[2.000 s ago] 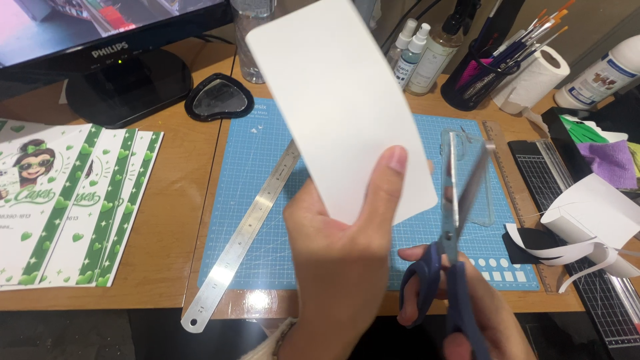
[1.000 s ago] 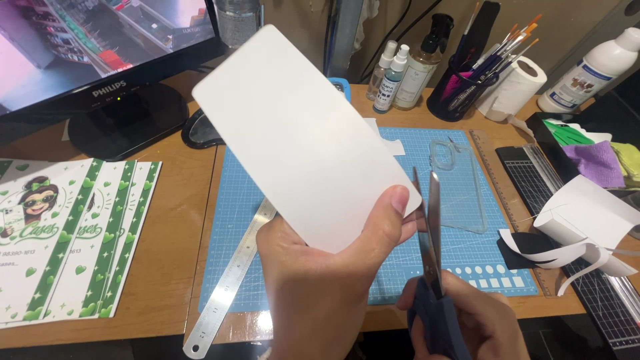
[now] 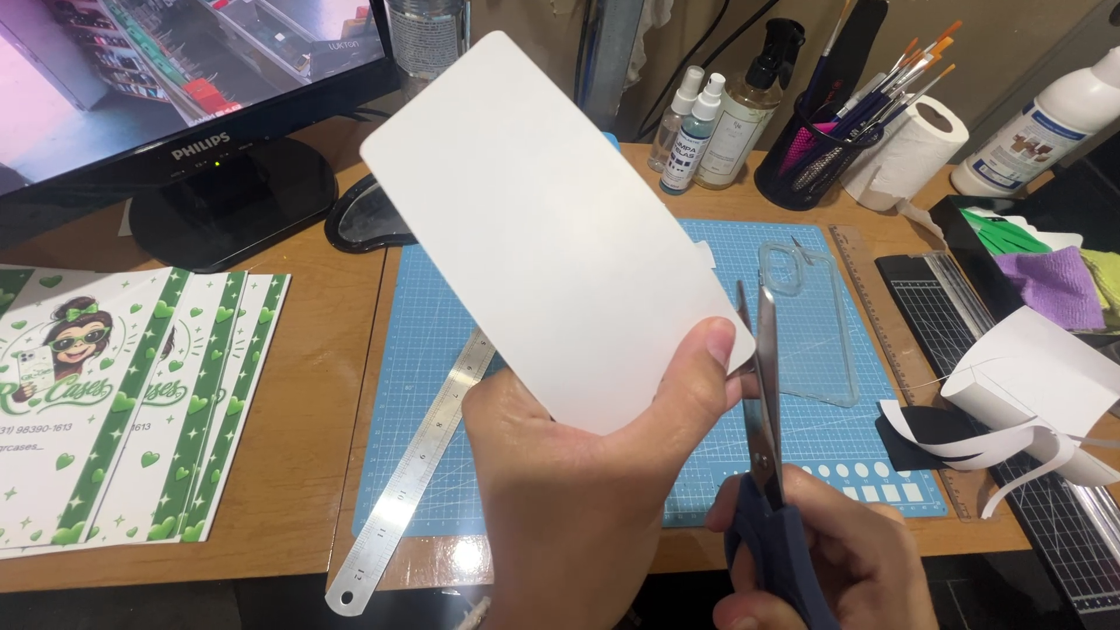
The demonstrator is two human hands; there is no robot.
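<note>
My left hand point(image 3: 586, 472) grips a white rectangular sheet point(image 3: 551, 219) with rounded corners by its lower end, thumb on the face. The sheet is tilted, its top toward the upper left. Blue-handled scissors point(image 3: 768, 420) are in my right hand point(image 3: 840, 551), blades upward and slightly apart beside the sheet's lower right corner. Whether they touch it I cannot tell. Beneath both hands lies a blue cutting mat point(image 3: 420, 289). A steel ruler point(image 3: 411, 481) rests slantwise across its left part, partly hidden by my left hand. Right of the blades, a clear phone case point(image 3: 818, 332) lies on the mat.
A monitor point(image 3: 175, 114) and printed green-and-white bags or cards point(image 3: 114, 394) are at left. Spray bottles point(image 3: 735, 131), a brush holder point(image 3: 809, 157) and a paper roll point(image 3: 910, 149) stand behind. A paper trimmer point(image 3: 954, 324) with white paper offcuts point(image 3: 1032, 394) lies at right.
Since two seconds ago the sheet has tilted further left, and the scissor blades have come from wider apart to nearly together beside its lower right corner. Both hands keep their holds.
</note>
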